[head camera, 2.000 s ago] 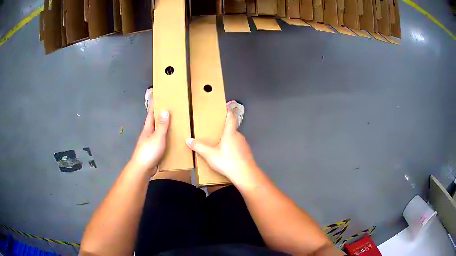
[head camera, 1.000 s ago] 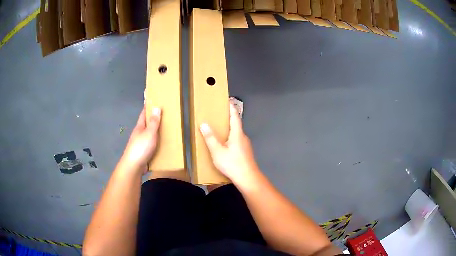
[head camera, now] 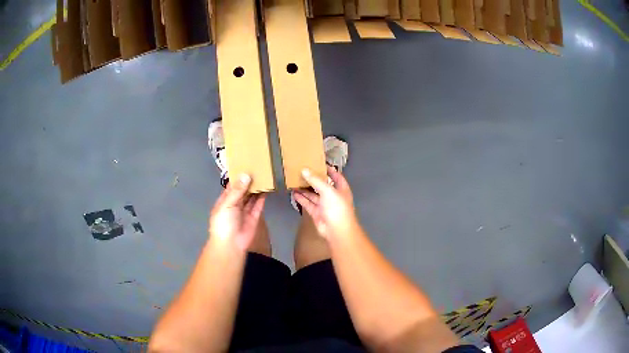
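Note:
Two long light-tan cardboard inserts lie side by side with a narrow gap, each with one round black hole. My left hand (head camera: 236, 215) holds the near end of the left insert (head camera: 247, 124), thumb on top and fingers under the end. My right hand (head camera: 328, 205) holds the near end of the right insert (head camera: 296, 117) the same way. The far ends reach up among the brown open cartons (head camera: 186, 24) at the top edge; whether they are inside a carton is cut off from view.
More cartons stand in a row to the right (head camera: 455, 12), short flaps (head camera: 331, 30) sticking out toward me. My shoes are on the grey floor (head camera: 441, 158) beneath the inserts. A red box (head camera: 514, 338) and white surface (head camera: 562, 331) are at the lower right.
Both inserts have moved forward, away from my body. My hands have slid to their near ends. The inserts' near ends are now level.

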